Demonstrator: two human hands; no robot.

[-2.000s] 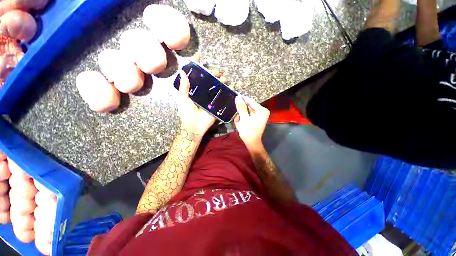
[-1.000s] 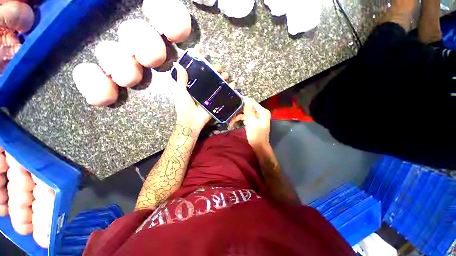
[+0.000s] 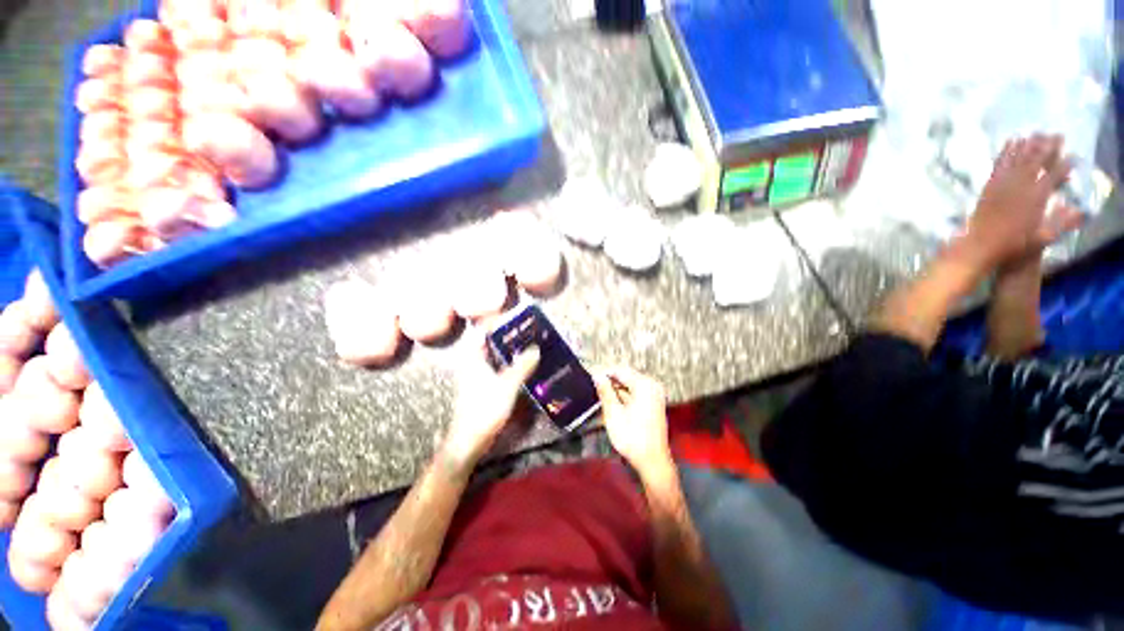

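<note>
A smartphone with a dark lit screen is held just over the front edge of the bench. My left hand holds it from the left, with the thumb on the screen. My right hand is at its lower right edge, fingers bent; whether it grips the phone is unclear. A row of several pink moulded pieces lies on the bench behind the phone. Several white stuffing wads lie to the right of them, by the scale.
A large blue tray of pink pieces stands at the back left, and a second blue crate of them at the left. A blue-topped scale stands at the back. A person in black at the right reaches toward clear plastic.
The view has tilted up, bringing the large tray, the scale and the person's hands into the picture. The phone is still held, and my left thumb now lies over its screen.
</note>
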